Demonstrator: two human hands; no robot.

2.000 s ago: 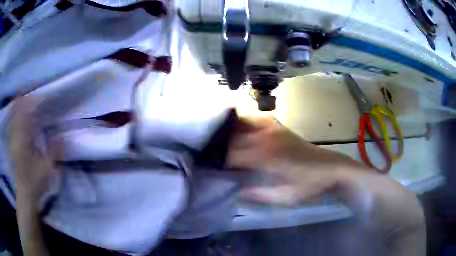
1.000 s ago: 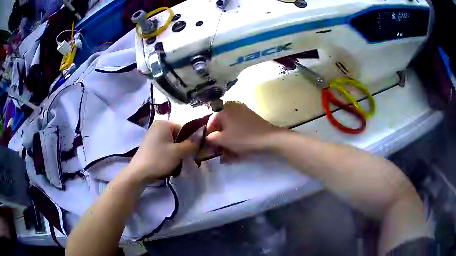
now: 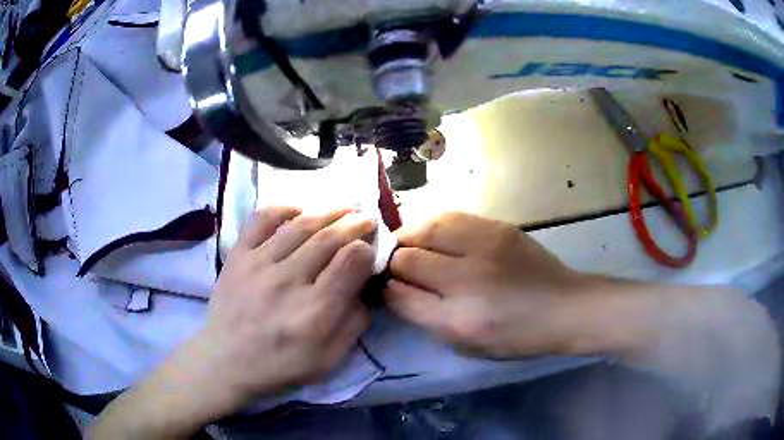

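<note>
A garment panel with a pale backing and dark maroon edges spreads over the left side of the machine table. My left hand lies on the cloth, fingers pointing at the lit needle area. My right hand pinches the dark edge of the cloth beside the left fingertips. A narrow maroon strip runs from the fingers up to the stitching point below the machine head. The needle and foot are lost in glare.
Scissors with red-orange and yellow handles lie on the machine bed, right of the needle. A shiny curved metal guard hangs at the head's left end, above the cloth.
The view has moved closer to the needle. My left hand has gone from pinching a maroon piece to lying flatter on the cloth. The strip now reaches up under the machine head.
</note>
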